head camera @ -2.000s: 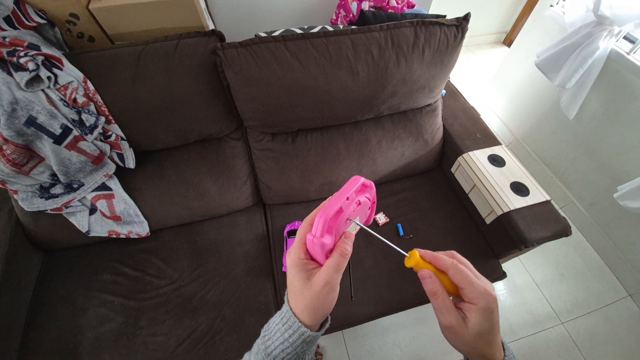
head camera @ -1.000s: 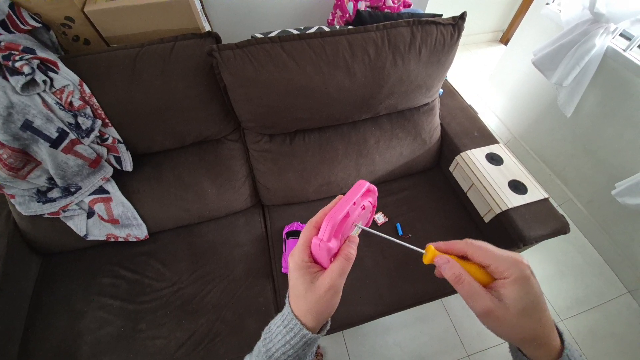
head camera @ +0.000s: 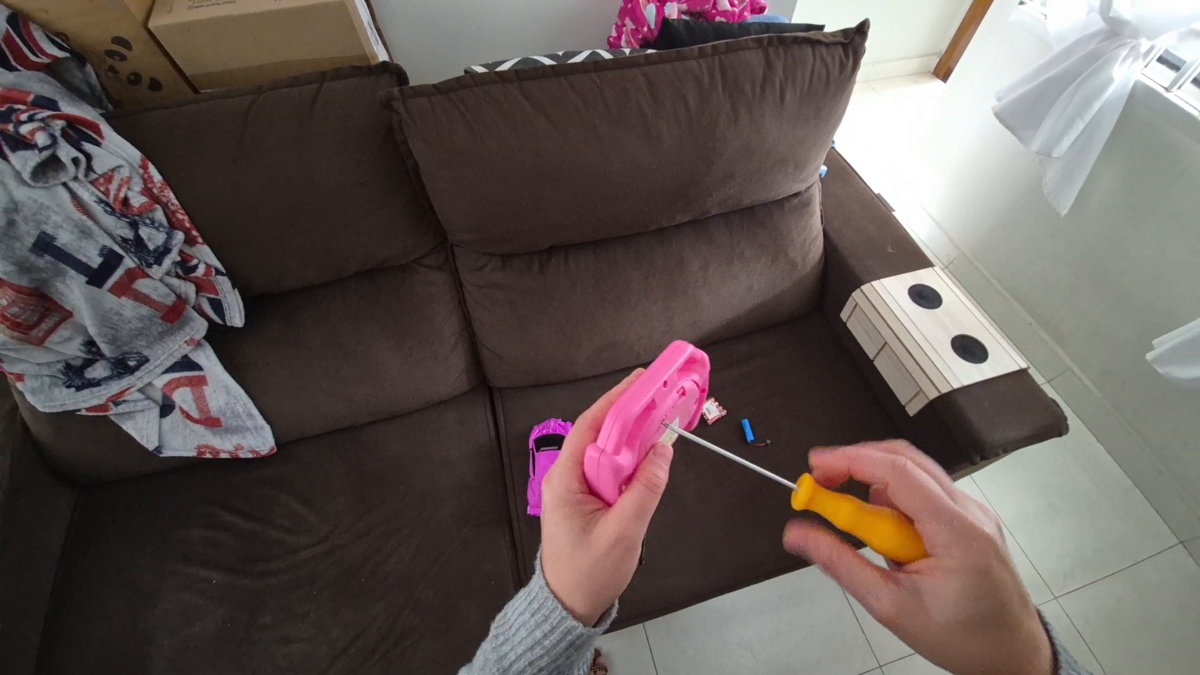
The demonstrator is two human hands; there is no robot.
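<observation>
A pink plastic housing (head camera: 647, 422) is gripped by my left hand (head camera: 600, 506), tilted, its recessed side facing right. My right hand (head camera: 919, 544) has the yellow handle of a screwdriver (head camera: 858, 516) against the palm, with thumb and forefinger spread off the handle. The metal shaft points up and left, and its tip meets the recessed side of the housing. Behind my left hand a magenta toy car (head camera: 544, 464) lies on the seat. A small red and white piece (head camera: 713, 411) and a blue cylindrical part (head camera: 747, 431) with a short wire lie to the right of the housing.
A brown fabric sofa (head camera: 619, 319) spans the view. A patterned blanket (head camera: 122, 272) drapes over its left side, and a slatted wooden armrest tray (head camera: 937, 337) with two black circles covers the right arm. Cardboard boxes (head camera: 267, 42) stand behind. Light floor tiles (head camera: 1106, 506) show at right.
The fingers of my right hand have opened away from the screwdriver's handle, which they closed around in the earlier frames. The pink housing stays in my left hand, with the screwdriver tip still at it.
</observation>
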